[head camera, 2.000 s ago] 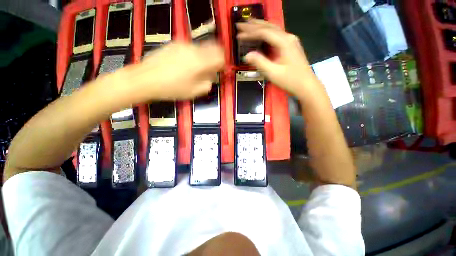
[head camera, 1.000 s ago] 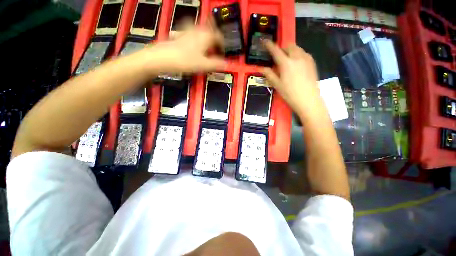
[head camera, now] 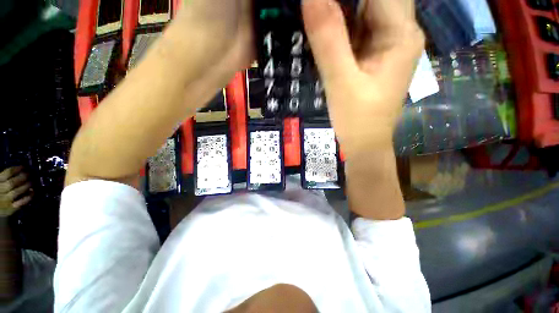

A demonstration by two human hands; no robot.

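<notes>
A flip phone's black keypad half [head camera: 285, 76] with large white digits is close to the camera at the top centre. My right hand [head camera: 374, 67] holds its right side, with the thumb over the upper keys. My left hand [head camera: 230, 27] is at its left side; its fingers are cut off by the top edge or hidden. The phone's upper part is out of the picture. Below it, several open phones [head camera: 265, 156] with pale, dotted keypad areas lie in the red tray [head camera: 292, 142].
More open phones [head camera: 101, 61] lie at the upper left. A white sheet [head camera: 423, 79], thin bluish sheets [head camera: 444, 21] and clear plastic [head camera: 453, 116] lie at right, beside another red tray [head camera: 521, 79] of phones. Another person's hand [head camera: 13, 191] shows at far left.
Two closed phones lay in the tray's top row under my hands; now I hold a phone with its keypad showing, near the camera. The view has shifted, and another person's hand has appeared.
</notes>
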